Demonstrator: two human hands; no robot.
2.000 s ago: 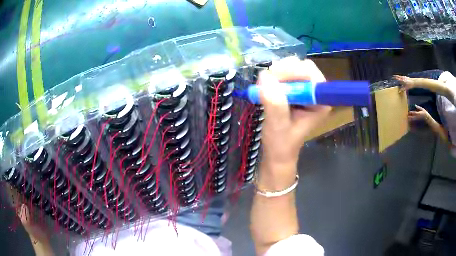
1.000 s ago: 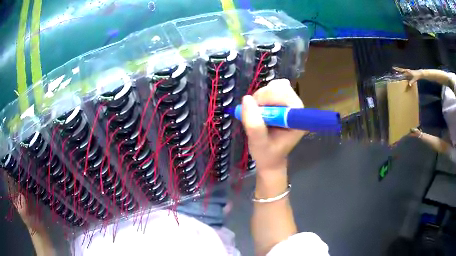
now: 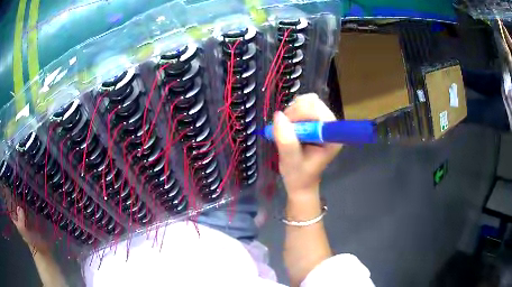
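A clear plastic tray (image 3: 323,61) leans from the bench towards my body. It holds several rows of small round wired parts (image 3: 193,106), black with silvery rims, on edge. Thin red lead wires (image 3: 229,81) hang across the rows. My right hand (image 3: 306,140) grips a blue marker (image 3: 348,132), its tip pointing left at the second row from the right, touching or very near the parts. My left hand (image 3: 25,224) is at the tray's lower left edge, partly hidden behind it; its fingers' grip is mostly hidden.
The green bench (image 3: 101,22) with yellow tape lies behind the tray. Stacked trays with brown cardboard (image 3: 373,75) stand to the right, beside another stack with white stickers (image 3: 445,101). A green arrow sign (image 3: 440,172) is on the grey floor. Part of a person shows at the far right.
The tray appears higher in view. My right hand and the marker moved from the tray's upper right down along the second row from the right. The other person's hands left the cardboard.
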